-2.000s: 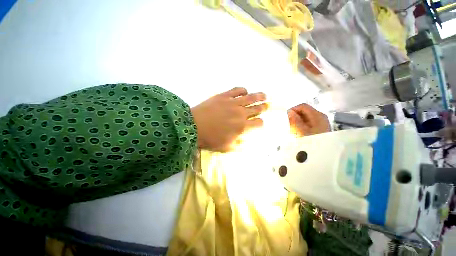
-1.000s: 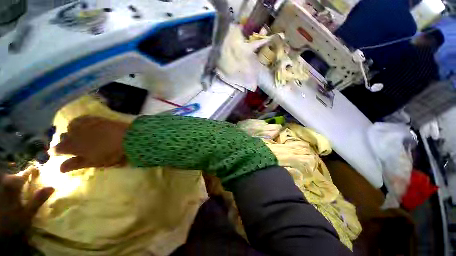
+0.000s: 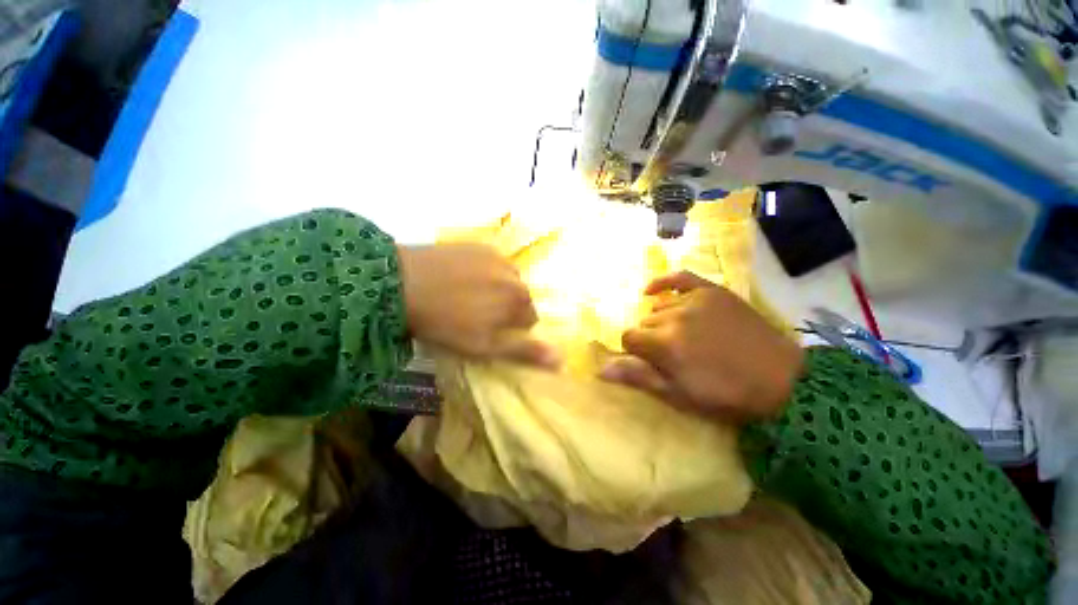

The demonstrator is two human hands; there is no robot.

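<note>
A yellow garment piece (image 3: 591, 437) lies under the sewing machine head (image 3: 709, 83) and hangs over the table's front edge. My left hand (image 3: 473, 307) holds the cloth on the left, fingers bent onto it, just in front of the needle area. My right hand (image 3: 715, 349) holds the cloth on the right, fingers curled toward the left hand. The two hands are apart with cloth between them. Bright lamp glare hides the needle, the presser foot and the cloth there.
A black phone (image 3: 804, 227) lies on the machine bed to the right. Blue-handled snips (image 3: 881, 351) and a red slim tool (image 3: 867, 298) lie in front of it. Blue tape (image 3: 136, 124) edges the white table (image 3: 284, 130) on the left. More yellow cloth (image 3: 266, 485) hangs at lower left.
The view has swung back from the right side, where other machines showed, to the machine head and table. Both hands now hold the cloth close together in front of the needle area.
</note>
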